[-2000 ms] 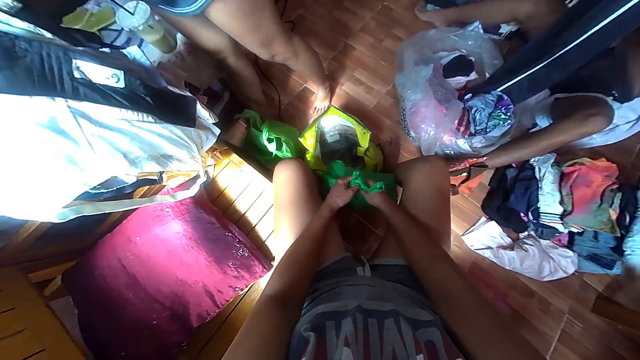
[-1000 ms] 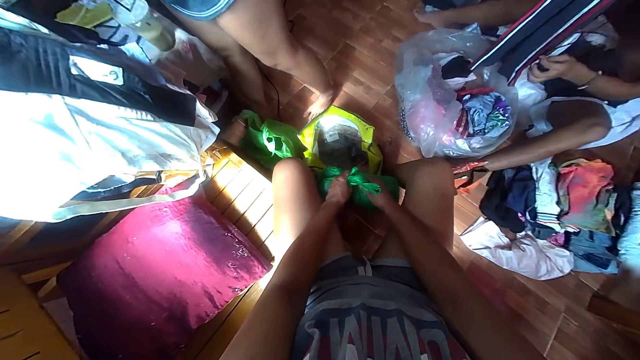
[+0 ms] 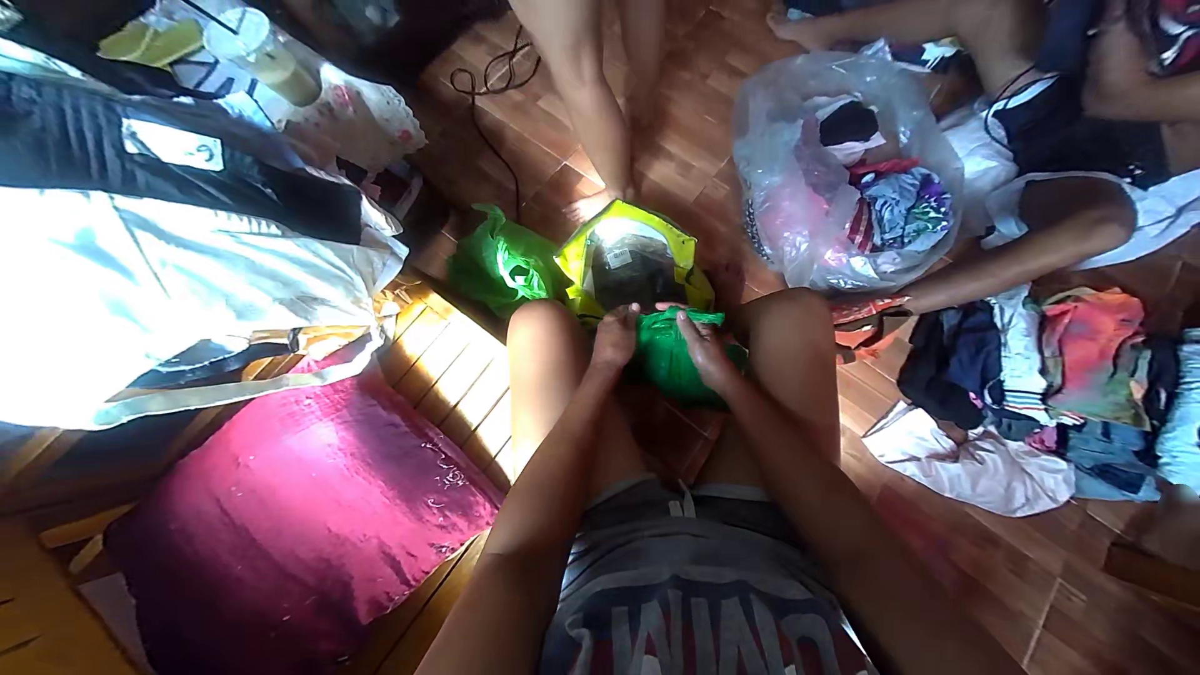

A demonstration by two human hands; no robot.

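Note:
A green plastic bag (image 3: 680, 361), rounded and full-looking, is between my knees. My left hand (image 3: 616, 337) is at its upper left edge, thumb and fingers near its gathered top; whether it pinches the plastic is unclear. My right hand (image 3: 705, 349) lies against the bag's right side, its fingers pointing up to the top. Just beyond my hands stands an open yellow bag (image 3: 696, 251) with something dark and clear plastic inside. Left of it, another green plastic bag (image 3: 502, 262) rests on the floor.
A large clear plastic bag of clothes (image 3: 764, 141) stands at the right, beside a seated person. Folded clothes (image 3: 1092, 347) lie on the tiled floor. At the left are a wooden slatted bench (image 3: 450, 361), a magenta cushion (image 3: 300, 516), white fabric (image 3: 187, 300) and a plastic drink cup (image 3: 281, 75).
My hands have moved apart to the sides of the green bag, which shows a rounder shape. The standing person's legs have shifted to the right. The striped dark cloth at the upper right has moved away.

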